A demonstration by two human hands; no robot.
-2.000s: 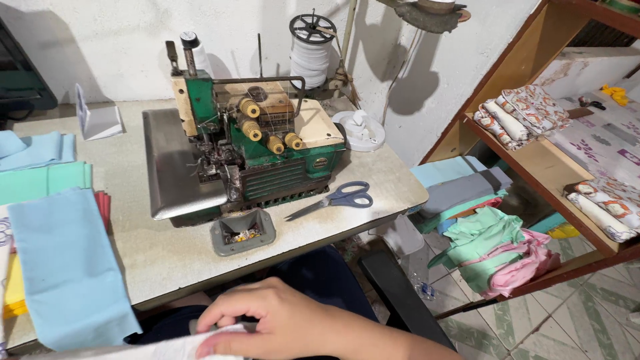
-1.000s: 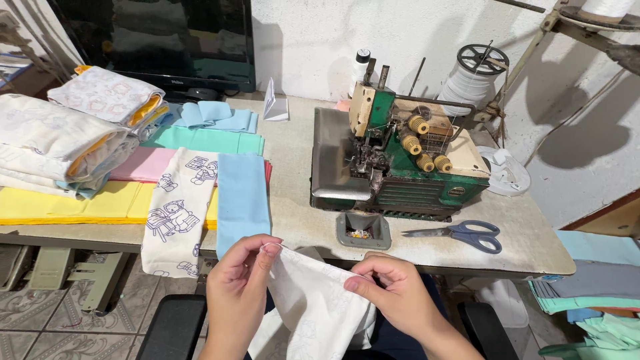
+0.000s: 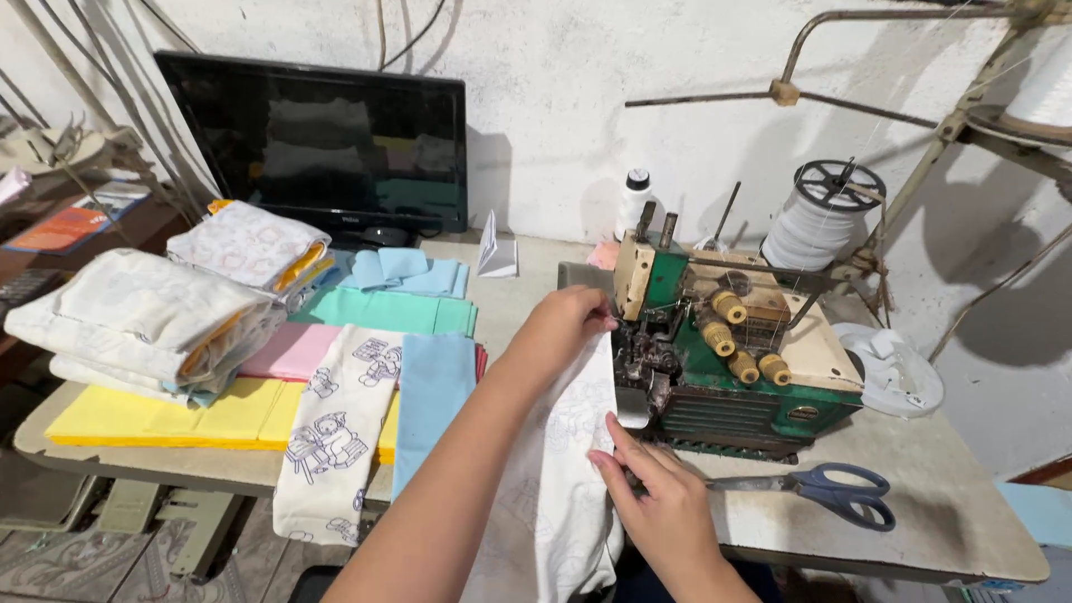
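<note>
A green overlock sewing machine [image 3: 737,402] stands on the table. White printed fabric [image 3: 578,435] hangs from its left side down over the table's front edge. My left hand [image 3: 574,322] grips the fabric's upper end close beside the needle area, which the hand partly hides. Lower down, my right hand [image 3: 657,486] pinches the fabric's right edge between thumb and fingers. Blue-handled scissors [image 3: 837,494] lie right of that hand, in front of the machine.
Folded cloth stacks [image 3: 142,318], yellow fabric [image 3: 167,414], a printed strip [image 3: 335,435] and a blue piece [image 3: 435,402] lie at left. Behind are a black monitor [image 3: 327,151] and a folded paper [image 3: 498,255]. A white thread spool [image 3: 812,226] and metal thread stand [image 3: 938,142] rise behind the machine.
Both hands have moved from in front of the table up to the machine's left side, bringing the white fabric along. Two seconds ago only one hand was plainly in view, low in the frame.
</note>
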